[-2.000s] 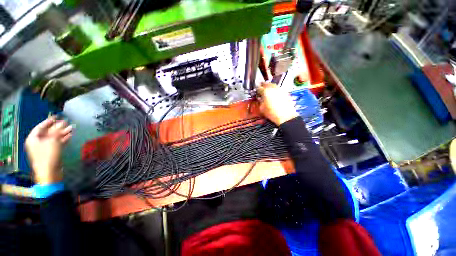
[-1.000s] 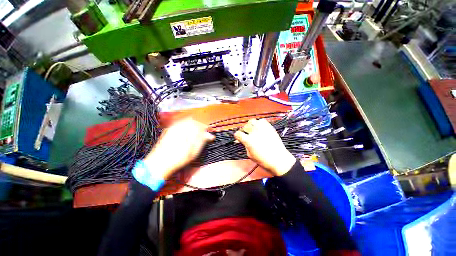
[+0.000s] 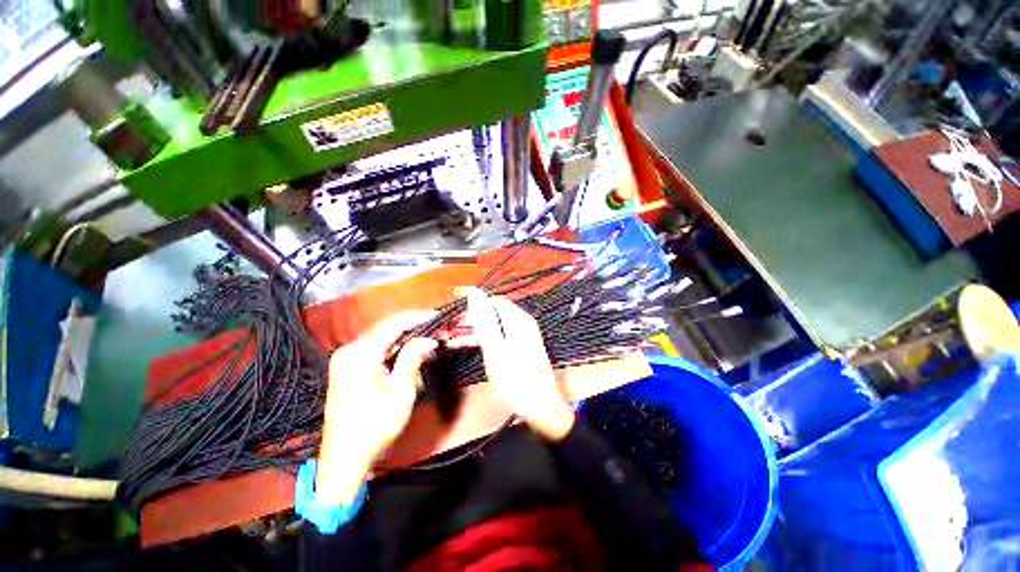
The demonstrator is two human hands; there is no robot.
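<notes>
Black cables [image 3: 263, 380] lie as a dense bundle across the red-brown board [image 3: 213, 499]. Their silvery and white tips [image 3: 632, 299] fan out at the right, and small black ends [image 3: 213, 293] cluster at the far left. My left hand [image 3: 375, 385] and my right hand [image 3: 509, 358] are close together over the middle of the bundle. Both hold a few cables lifted a little off it, with fingers bent round them. Where the fingers meet, the exact grip is partly hidden and blurred.
Behind the board stand the dark mould [image 3: 397, 207] on the perforated table and the green platen [image 3: 436, 95] above it. A control panel [image 3: 626, 145] is right of the press. A round blue bin [image 3: 738, 480] with dark pieces inside is below right. A green bench [image 3: 772, 212] is farther right.
My hands have come closer together and now hold some cables up from the bundle. One second ago they were farther apart on it. The camera view has shifted, so the press appears farther left.
</notes>
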